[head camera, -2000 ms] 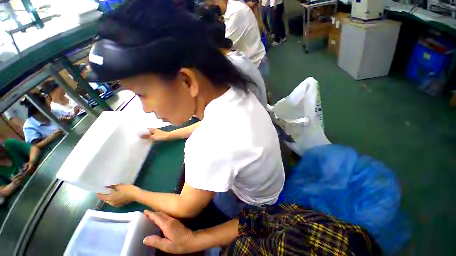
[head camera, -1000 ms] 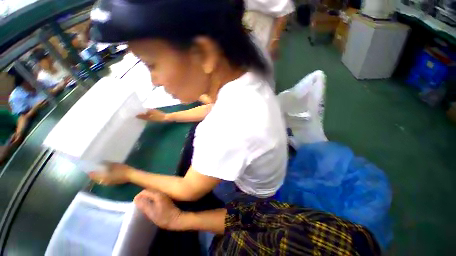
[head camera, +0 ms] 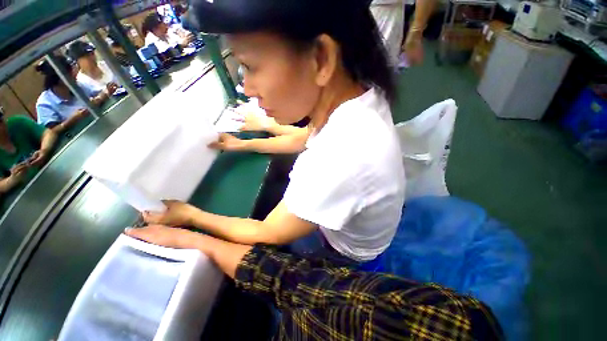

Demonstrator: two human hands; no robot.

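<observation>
A white foam tray [head camera: 193,283] lies at the lower left, on the conveyor's near side, cut off by the bottom edge. Flat grey-blue wrapped units [head camera: 130,286] show under cloudy film in its hollow. My right hand [head camera: 170,238], bare below a dark plaid sleeve, lies along the tray's far rim with its fingers stretched to the left. Whether it grips the rim is not clear. My left hand is not in view.
A neighbour in a white shirt [head camera: 353,173] sits close beyond my arm, both hands on another white foam tray [head camera: 160,143]. A blue plastic bag [head camera: 459,240] and a white sack [head camera: 426,150] stand behind. More workers sit across the conveyor [head camera: 86,220].
My right hand has moved from the tray's right side to its far rim, and my forearm reaches further left. The neighbour's tray is tilted more. The view has shifted.
</observation>
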